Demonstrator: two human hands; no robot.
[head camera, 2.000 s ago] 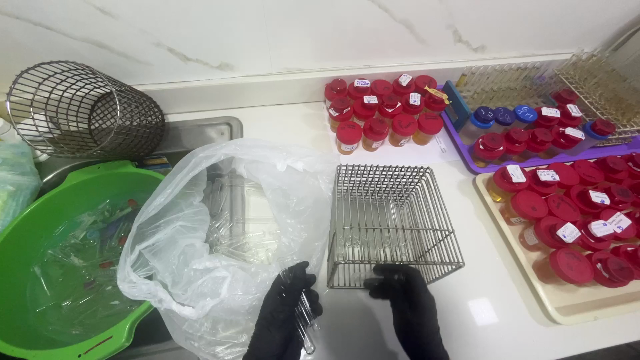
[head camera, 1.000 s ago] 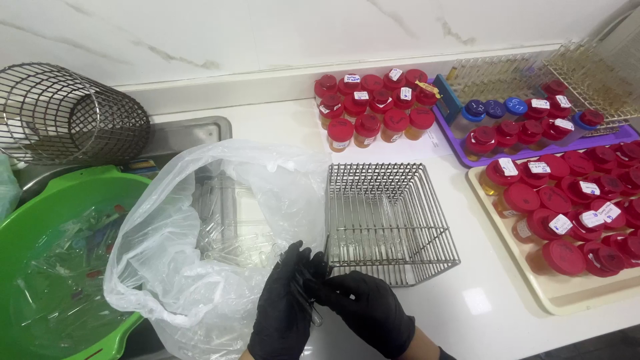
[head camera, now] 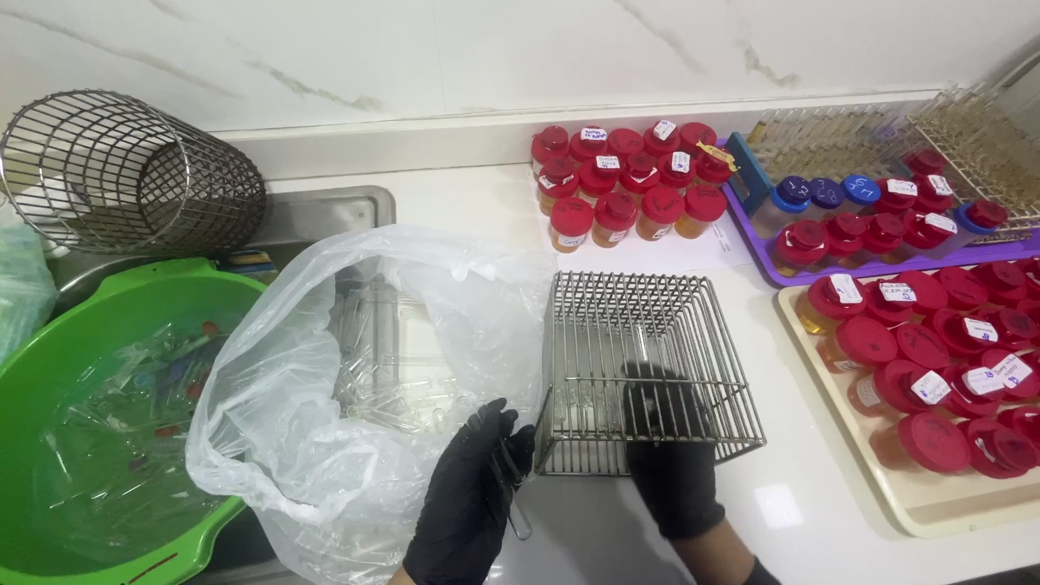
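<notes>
My left hand (head camera: 479, 479), in a black glove, is closed around glass test tubes (head camera: 517, 512) in front of a clear plastic bag (head camera: 284, 431). More glass tubes (head camera: 398, 406) lie inside the bag. To the right, a metal wire basket (head camera: 569, 406) lies on its side with its opening toward me. My right hand (head camera: 670, 439), also black-gloved, reaches into it. Its fingers show only through the wires, near a glass tube (head camera: 642, 341); whether they grip it, I cannot tell.
At left a green basin (head camera: 122, 561) holds tubes in liquid, with a round wire basket (head camera: 134, 175) behind. Red-capped specimen cups (head camera: 615, 215) stand at the back. On the right are a purple tray (head camera: 780, 272) and a cream tray (head camera: 918, 516) of cups, and tube racks (head camera: 751, 175).
My right hand was beside my left hand a second ago and is now inside the wire basket. My left hand still holds glass tubes.
</notes>
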